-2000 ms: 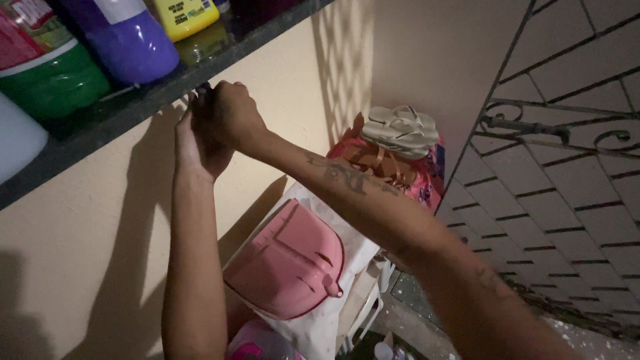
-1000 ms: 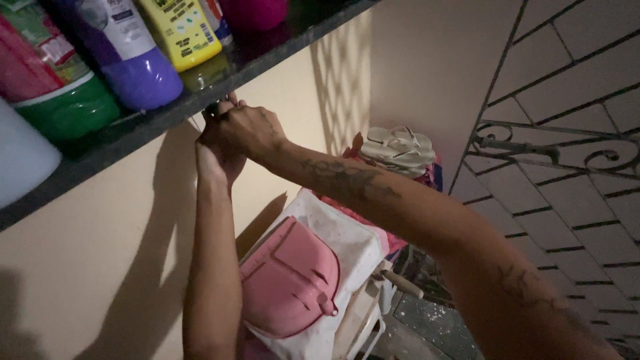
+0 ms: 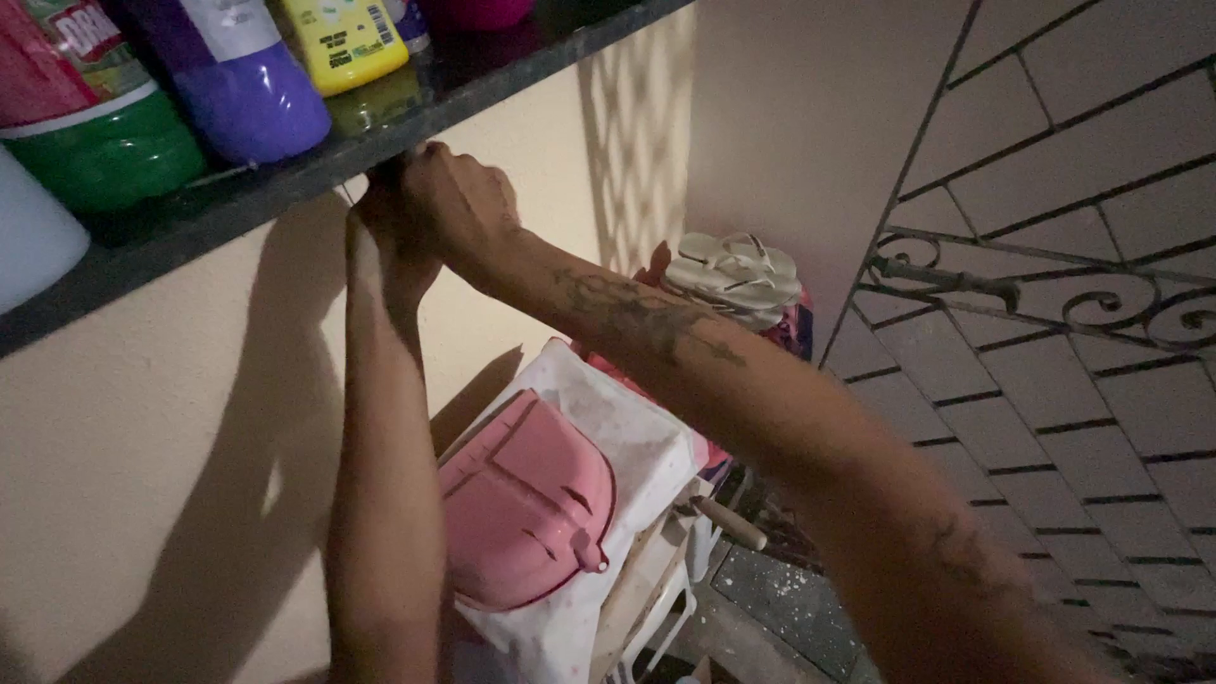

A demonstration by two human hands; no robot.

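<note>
My right hand (image 3: 463, 204) is curled into a fist just below the edge of a dark stone shelf (image 3: 285, 199). Beside and partly behind it, my left hand (image 3: 391, 233) reaches up to the same spot, its fingers mostly hidden by the right hand and by shadow. A small dark thing (image 3: 388, 173) shows between the hands and the shelf's underside; what it is cannot be made out. A thin pale strand hangs at the left of the hands. Under my forearms a pink dustpan-like plastic piece (image 3: 532, 503) lies on a white cloth (image 3: 655, 446).
On the shelf stand a green-based bottle (image 3: 114, 152), a purple bottle (image 3: 252, 104) and a yellow bottle (image 3: 347, 47). Off-white flip-flops (image 3: 736, 275) are stacked behind my right forearm. A wooden handle (image 3: 730, 522) sticks out low down. A metal gate (image 3: 1007, 285) stands at the right.
My hands stay together under the shelf edge, with my right wrist turned a little since the earliest frame. Nothing else has plainly moved.
</note>
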